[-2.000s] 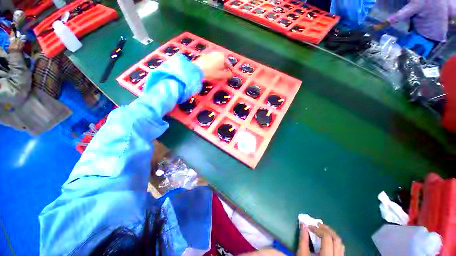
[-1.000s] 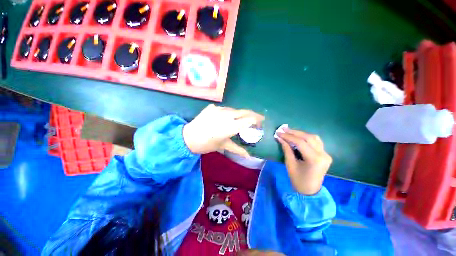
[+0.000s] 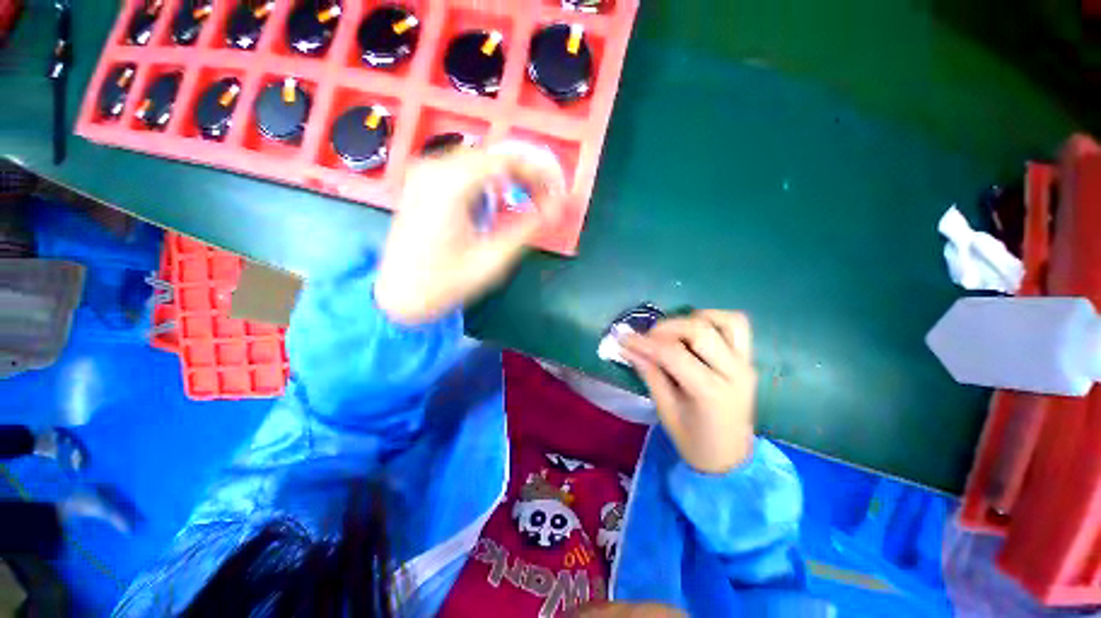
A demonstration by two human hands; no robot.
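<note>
The red foam tray (image 3: 374, 181) lies on the green mat at upper left, with black round watch heads (image 3: 362, 135) with orange pull tabs in its pockets. My left hand (image 3: 459, 229), blurred, is over the tray's near right corner. A whitish patch with blue spots shows between its fingers; whether it grips anything is unclear. My right hand (image 3: 706, 374) is near the mat's front edge, its fingers pinching a white cleaning cloth (image 3: 613, 345). The cloth is against a black watch head (image 3: 636, 319), partly hidden by the fingers.
At right, a translucent bottle (image 3: 1014, 344) lies against stacked red trays (image 3: 1056, 447), beside a crumpled white wipe (image 3: 978, 256). A strapped watch (image 3: 59, 91) lies left of the tray. A red grid tray (image 3: 217, 344) and tan cardboard (image 3: 264, 295) are below the bench at left.
My left hand has moved up and left from near the watch head to the tray corner. My right hand has moved slightly left, bringing the cloth to the watch head.
</note>
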